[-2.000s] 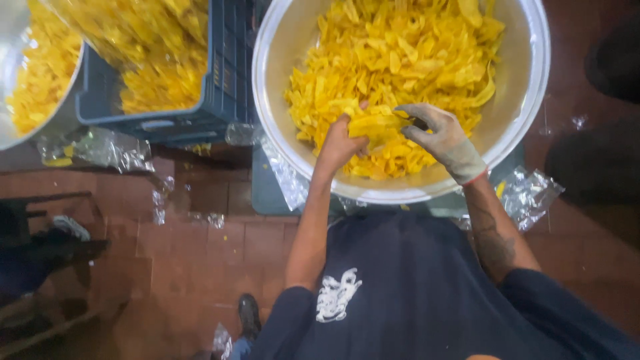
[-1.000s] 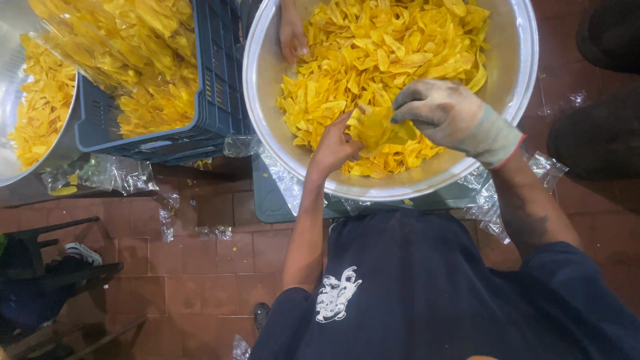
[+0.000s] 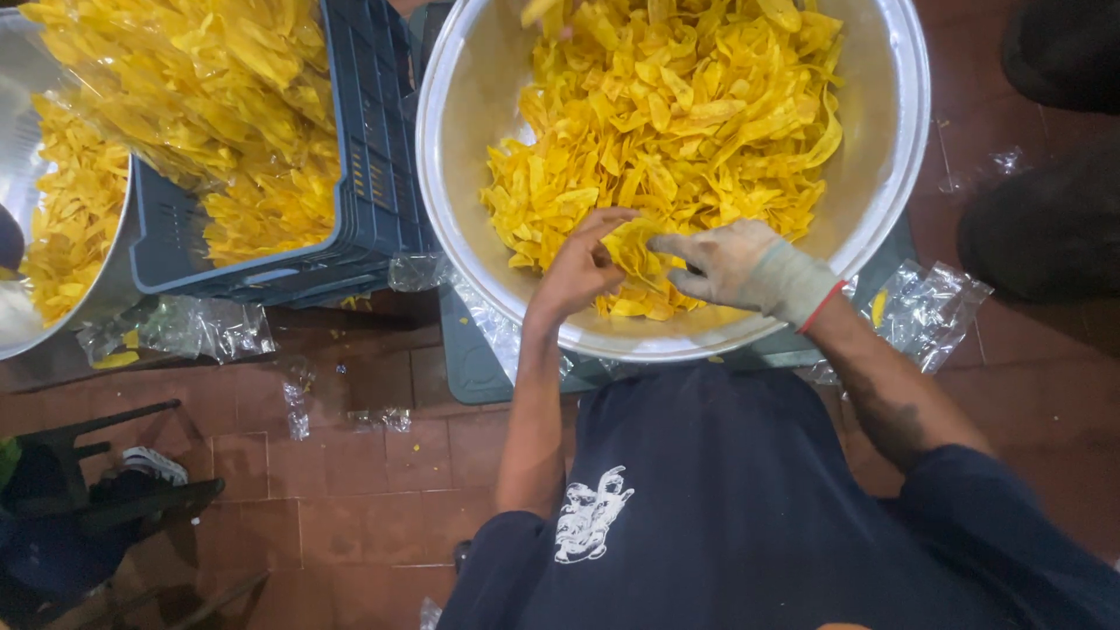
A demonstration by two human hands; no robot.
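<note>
A large round metal bowl (image 3: 884,157) holds a heap of thin yellow chips (image 3: 691,114), which look like plantain chips. Over its near side, my bare left hand (image 3: 577,271) has its fingers curled around the left of a small bunch of chips (image 3: 639,249). Whether a clear bag surrounds this bunch cannot be told. My right hand (image 3: 731,267), in a pale, stained glove, comes from the right, its index finger against the bunch and its thumb lower down. Its grip is unclear.
Blue plastic crates (image 3: 236,278) at left hold clear bags of chips (image 3: 219,79). Beyond stands another metal bowl (image 3: 118,262) of chips. Clear plastic bags (image 3: 932,319) lie beside my bowl. Another person's fingers (image 3: 560,26) are blurred at the bowl's top left. Dark chair parts (image 3: 114,507) stand lower left.
The other person's hand came into the bowl at its left side and is now higher, near chips at the top edge. My hands stay over the near side; the gloved one has shifted slightly.
</note>
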